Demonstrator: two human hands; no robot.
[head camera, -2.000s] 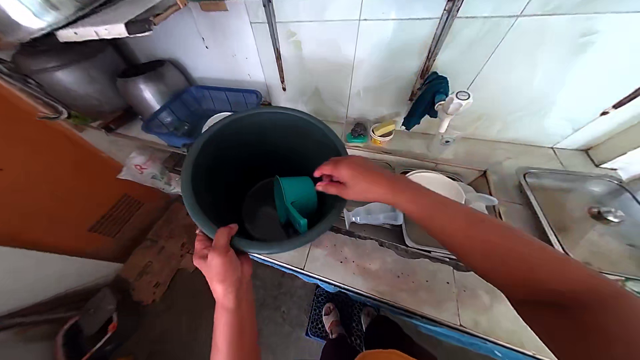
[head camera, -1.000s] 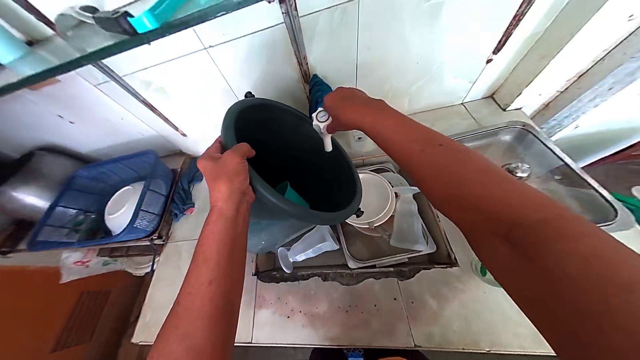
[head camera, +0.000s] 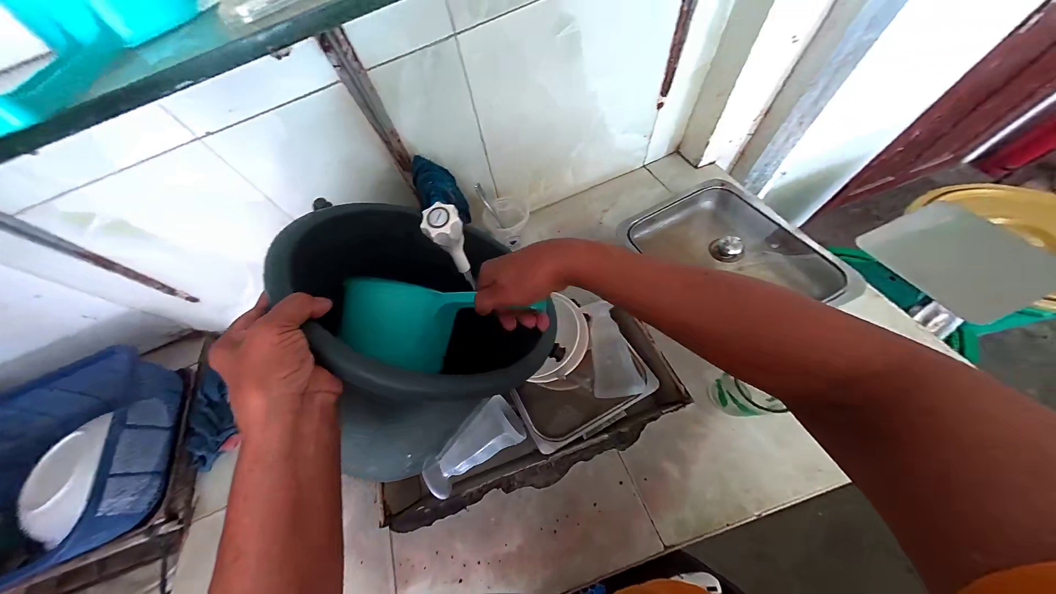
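Observation:
A dark grey plastic bucket (head camera: 404, 404) stands tilted over the left part of the sink recess, under a white tap (head camera: 443, 227) that runs water or ends in a thin spout, which I cannot tell. My left hand (head camera: 276, 359) grips the bucket's left rim, thumb on top. A green plastic dipper (head camera: 392, 322) is inside the bucket's mouth, its handle in my right hand (head camera: 520, 285). Beside the bucket, a clear plastic pitcher-like container (head camera: 483, 437) lies on its side. White round dishes (head camera: 569, 338) and another translucent container (head camera: 612, 355) rest on a metal tray (head camera: 569, 417).
At left is a blue plastic basket (head camera: 136, 462) with a white bowl (head camera: 66, 478). A steel sink basin (head camera: 734, 239) is at right, with a glass (head camera: 738, 396) nearer me. A glass shelf (head camera: 190, 62) juts out overhead; a clear cup (head camera: 505, 219) stands near the wall.
The bucket was over the counter's left side two seconds ago and is now under the tap. My right hand has left the tap knob and now holds the dipper's handle. My left hand stays on the rim.

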